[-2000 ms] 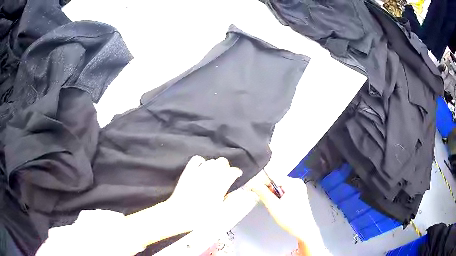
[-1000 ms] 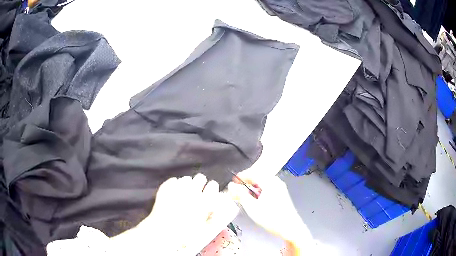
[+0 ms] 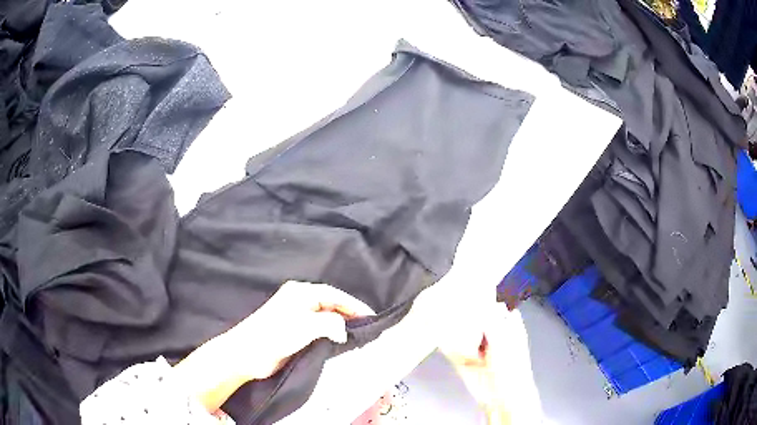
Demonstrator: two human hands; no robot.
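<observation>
Dark trousers (image 3: 357, 191) lie across the white tabletop, one leg with its hem (image 3: 469, 76) pointing to the upper right. My left hand (image 3: 311, 319) pinches the near edge of the cloth at a seam (image 3: 378, 325), which is lifted and turned up. My right hand (image 3: 481, 349) is to the right of the cloth, over the table's near edge, apart from the trousers. It is overexposed. A small reddish spot shows at its fingers, but I cannot tell whether it holds the snips.
Speckled dark garments (image 3: 112, 104) are heaped at the left on the white tabletop (image 3: 274, 58). A dark garment pile (image 3: 656, 191) hangs over the right edge. Blue pallets (image 3: 610, 336) stand on the grey floor (image 3: 573, 386).
My left hand has moved from bare contact near my right hand to gripping a raised seam edge. My right hand has moved right, away from the cloth. The snips' blades no longer show.
</observation>
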